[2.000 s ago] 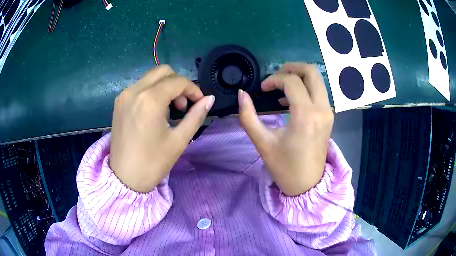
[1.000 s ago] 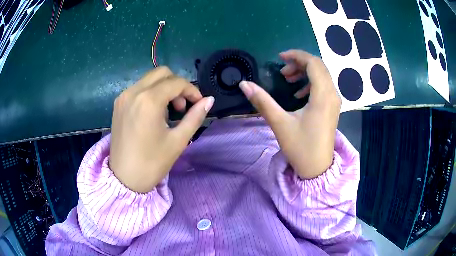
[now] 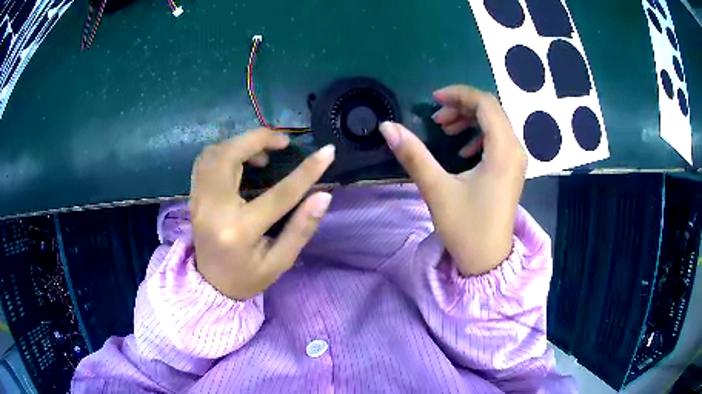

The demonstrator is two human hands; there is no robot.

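Note:
A black blower fan (image 3: 356, 146) lies flat near the bench's front edge, its round finned opening facing up. Its thin coloured lead wires (image 3: 252, 85) run left and then away from me, ending in a tiny white connector (image 3: 257, 38). My left hand (image 3: 250, 212) is at the fan's left front, fingers apart, one fingertip near or at the housing. My right hand (image 3: 469, 181) is at the fan's right, fingers apart, the thumb tip over the edge of the round opening. Contact is hard to tell. Neither hand grips anything visible.
A white liner sheet (image 3: 556, 106) with black shapes lies on the green bench (image 3: 138, 100) at right, a narrower strip (image 3: 666, 85) farther right. White sheets (image 3: 27, 38) are at far left. Dark crates (image 3: 608, 262) stand below the bench edge on both sides. Other leads show at upper left.
My left hand has opened and drawn slightly away from the fan's front left corner, uncovering more of the lead wires. My right hand lifted off and spread earlier, and is now nearly unmoved.

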